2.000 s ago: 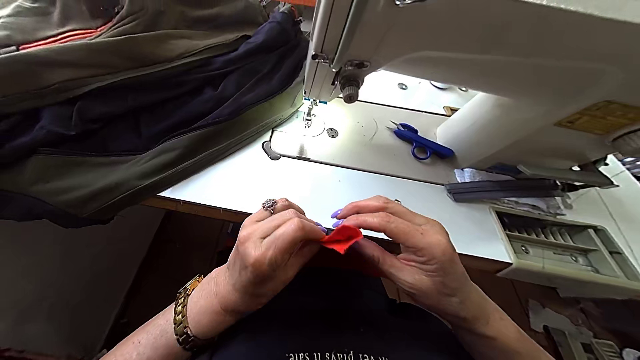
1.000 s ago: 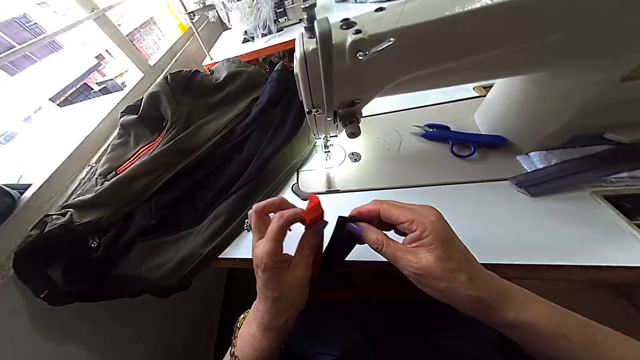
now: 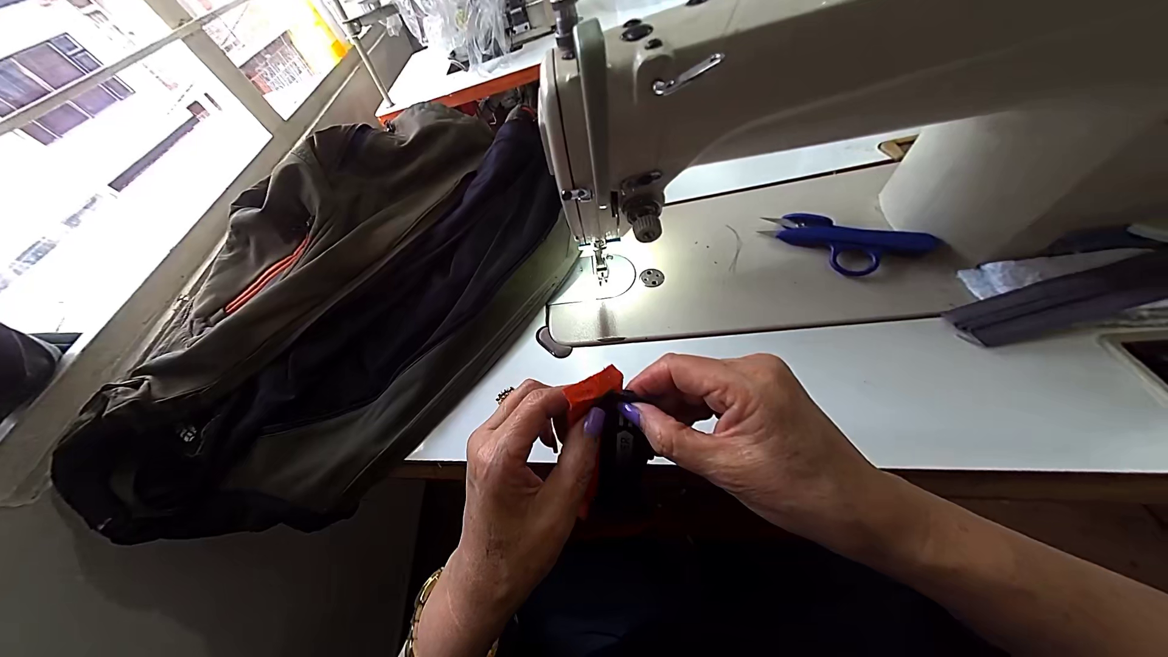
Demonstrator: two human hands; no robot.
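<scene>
Just over the front edge of the white sewing table, my left hand [image 3: 525, 465] pinches a piece of red fabric [image 3: 593, 391] between thumb and fingers. My right hand [image 3: 721, 411] grips the top of a black fabric strip [image 3: 626, 447] that bears writing. The red and black pieces meet between my fingertips, and the black strip hangs below the table's edge. Behind my hands stands an industrial sewing machine [image 3: 584, 119], its presser foot [image 3: 600, 263] lit. Blue thread snips [image 3: 849, 242] lie on the machine bed, right of the needle.
A dark green and black jacket [image 3: 356, 301] is heaped left of the machine, reaching over the table's edge. Dark grey fabric strips [image 3: 1058, 297] lie at the right, near an open tray [image 3: 1131, 360]. Windows [image 3: 91, 100] and a second table [image 3: 456, 80] are behind.
The red and black pieces, apart one second ago, now meet at my fingertips. My right hand has come closer to my left. The view has swung since two seconds ago.
</scene>
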